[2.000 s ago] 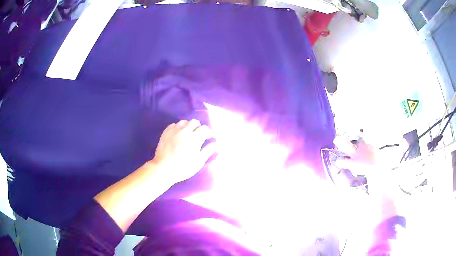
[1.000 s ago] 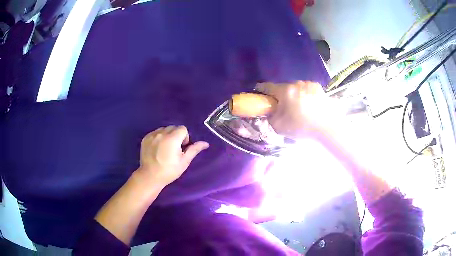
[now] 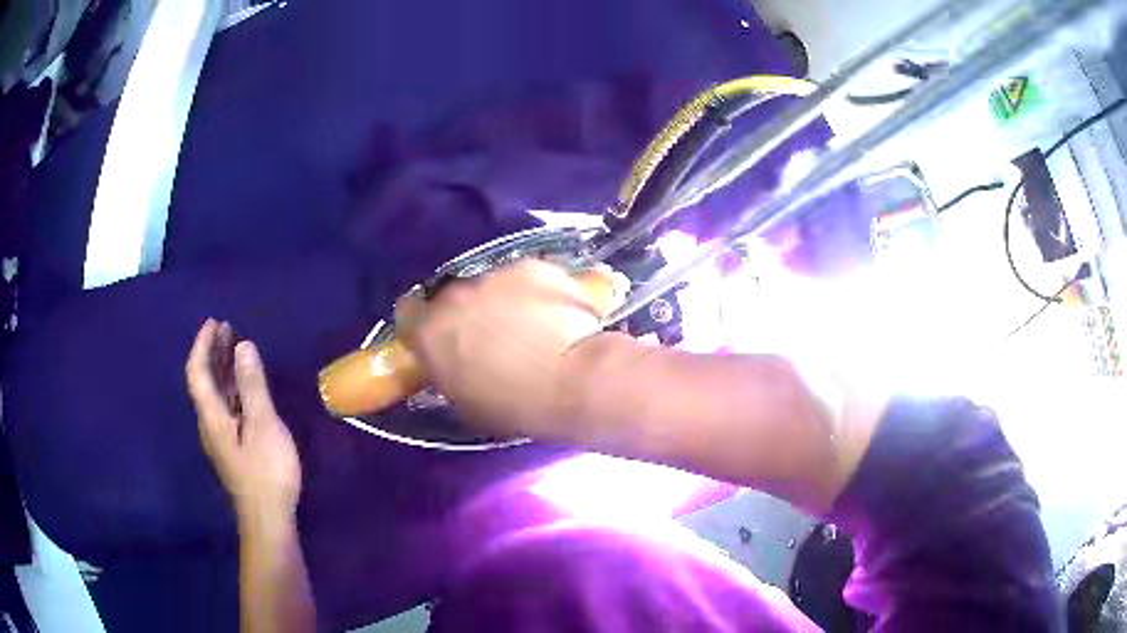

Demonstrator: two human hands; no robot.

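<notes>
My right hand (image 3: 494, 346) is shut on the orange handle of the steam iron (image 3: 362, 378), which lies over the dark cloth at the centre. The iron's pale rim shows around my hand; most of its body is hidden. My left hand (image 3: 251, 427) is at the left, empty, with fingers apart. A dark purple garment (image 3: 426, 204) with faint wrinkles shows beyond the iron; its edges blend into the dark table cover (image 3: 247, 352).
The steam hose (image 3: 674, 142) and blurred pale tubes run from the iron to the upper right. A white strip (image 3: 142, 161) crosses the upper left. A warning sticker (image 3: 1015, 98) and black wires are at right. Glare hides the lower right.
My right hand and the iron have come into view and moved left over the cloth, with the hose following. My left hand has moved left and its fingers have spread.
</notes>
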